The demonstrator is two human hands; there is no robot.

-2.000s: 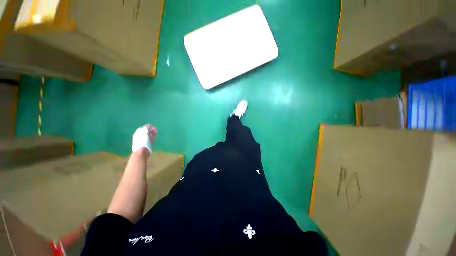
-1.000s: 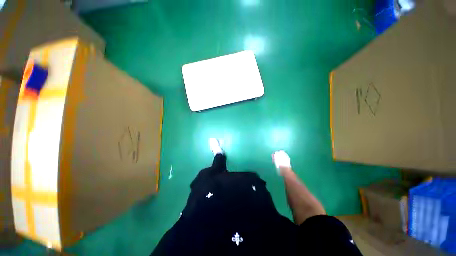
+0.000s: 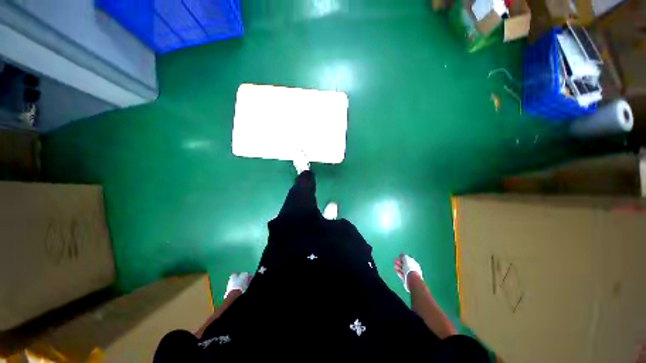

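Note:
A glare-white flat board (image 3: 290, 124) with rounded corners shows over the green floor, ahead of my body. One white shoe meets its near edge; the other is behind. My left hand (image 3: 238, 283), in a white partial glove, hangs low beside my dark clothing, small and partly hidden, so its fingers are unclear. My right hand (image 3: 408, 270), in a white partial glove with bare fingertips, hangs on the other side. Its fingers look loosely apart and nothing shows in it. Neither hand touches the board or a carton.
Large brown cartons stand at right (image 3: 552, 276), left (image 3: 53, 248) and lower left (image 3: 163, 308). A blue crate (image 3: 195, 25) is at upper left beside a grey structure (image 3: 85, 53). At upper right are a filled blue crate (image 3: 549, 81), a white roll (image 3: 603, 119) and an open carton (image 3: 517, 25).
The view has moved forward along the floor. The left cartons have shifted down and back, the blue crates and roll have come into view, and my left hand now shows again.

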